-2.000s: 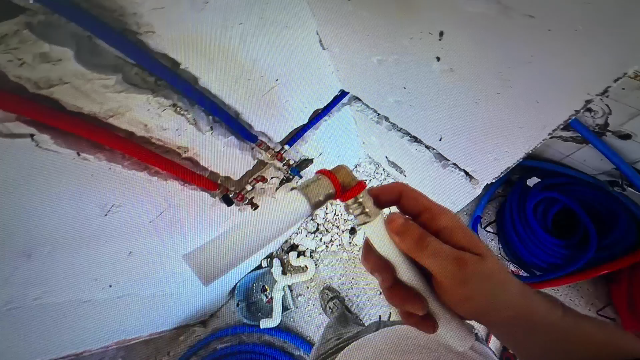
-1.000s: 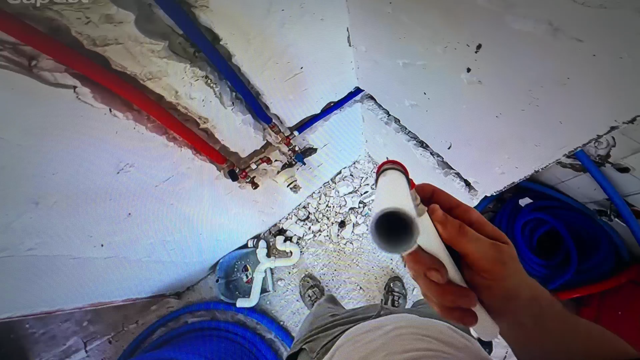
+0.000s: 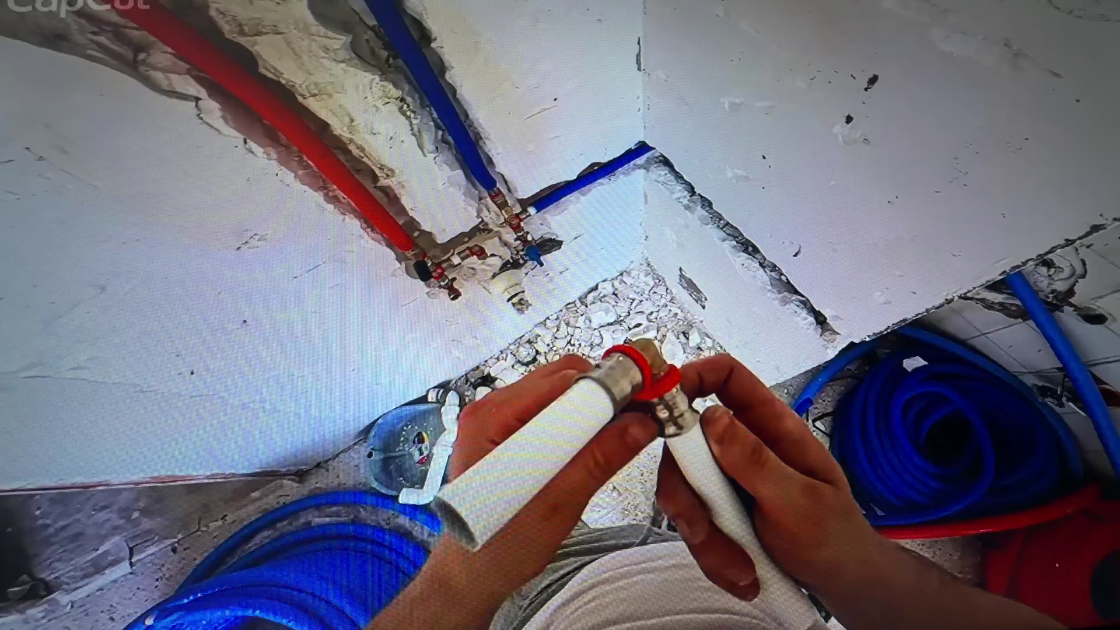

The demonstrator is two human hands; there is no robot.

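Observation:
A brass press elbow fitting [image 3: 649,363] with red rings and metal sleeves joins two white pipes in front of my body. My left hand [image 3: 551,455] is closed around the wider white pipe [image 3: 525,464], whose open end points to the lower left. My right hand [image 3: 761,481] grips the narrower white pipe [image 3: 722,490] just below its metal sleeve, with fingertips near the red ring. Beyond the hands, brass valves and fittings [image 3: 477,251] sit in a chiselled wall, joined to a red-sleeved pipe [image 3: 297,131] and a blue-sleeved pipe [image 3: 437,96].
Rubble [image 3: 604,311] lies in the corner. A bucket [image 3: 402,446] with a white plastic trap pipe [image 3: 440,455] stands at the left, behind a blue pipe coil [image 3: 315,560]. Another blue coil [image 3: 945,437] and a red object [image 3: 1050,560] are at the right. A cut groove [image 3: 744,236] runs along the right wall.
My left hand has come into view and taken hold of the wider pipe. The joined pipes have turned, so the wider pipe's open end now points lower left rather than toward the camera.

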